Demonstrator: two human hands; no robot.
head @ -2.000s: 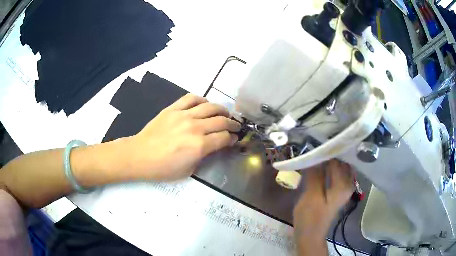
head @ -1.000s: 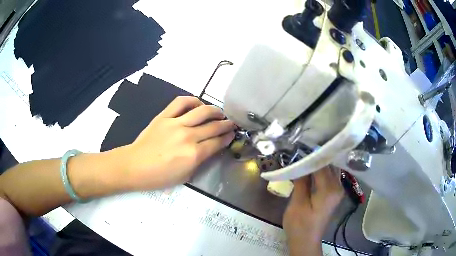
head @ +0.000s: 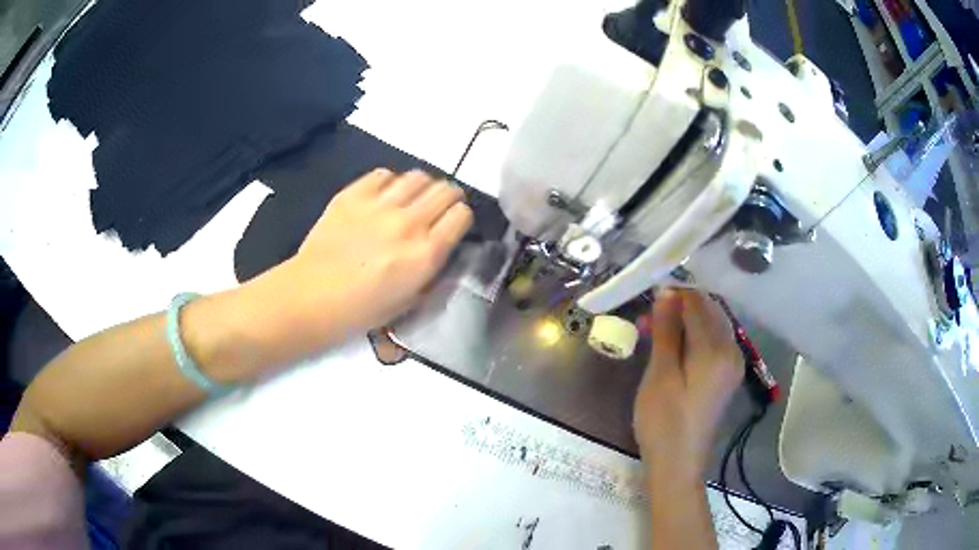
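A black cut piece [head: 285, 220] with a rounded end lies under my left wrist and reaches toward the machine. My left hand [head: 376, 247] is curled left of the needle, its fingertips at a blurred, greyish fold of cloth [head: 456, 290]. The presser foot and needle area [head: 537, 258] is partly hidden under the machine head [head: 601, 134]. My right hand [head: 689, 376] is right of the small cream knob [head: 613, 336], thumb and fingers close together. A small red spot shows at its fingertips; I cannot tell whether it holds anything.
A stack of black cut pieces [head: 204, 107] lies on the white table [head: 419, 451] at upper left. A bent wire guide [head: 472, 145] stands behind the left hand. Red-and-black snips [head: 760, 368] and black cords lie right of the right hand. A printed ruler [head: 548, 462] runs along the near edge.
My left hand has moved back and left, away from the needle, with blurred cloth now at its fingers. The dark cloth beneath has a different outline. My right hand shows more clearly beside the knob.
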